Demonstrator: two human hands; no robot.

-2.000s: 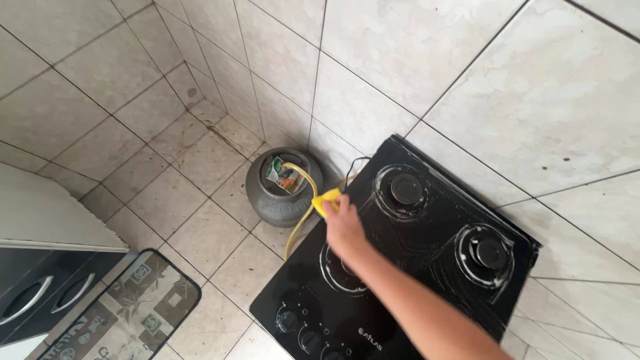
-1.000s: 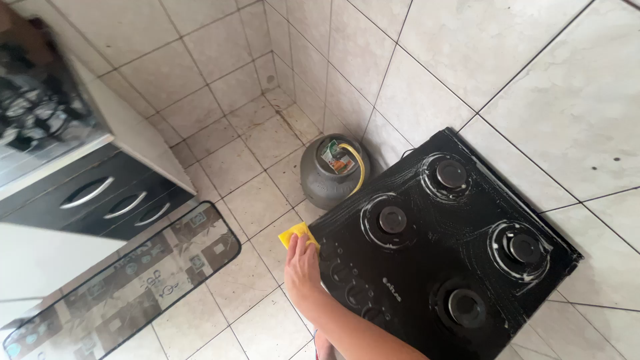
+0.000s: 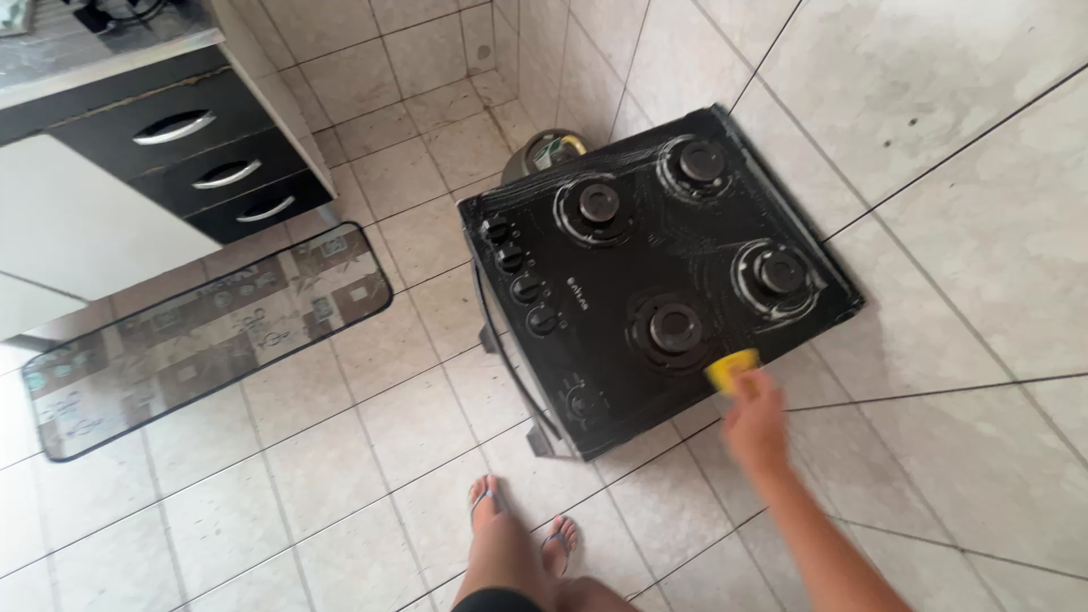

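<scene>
My right hand [image 3: 759,425] grips a yellow sponge [image 3: 733,371] at the right front edge of a black gas stove [image 3: 654,246]. The sponge lies beside the nearest burner [image 3: 676,327] and looks blurred. Whitish, foamy streaks ring the other burners, such as the right burner [image 3: 780,272], and run along the far edge of the cooktop. A row of black knobs [image 3: 525,289] lines the stove's left side. My left hand is not in view.
Behind the stove stands a gas cylinder [image 3: 518,163], partly hidden. Tiled walls [image 3: 960,221] rise to the right. At left are a drawer cabinet [image 3: 246,144] and a patterned floor mat [image 3: 229,319]. My sandalled feet [image 3: 557,544] stand on the tiled floor.
My right hand has moved with the sponge from the stove's knob-side corner near the gas cylinder to its right front edge. The view has shifted, now showing my feet.
</scene>
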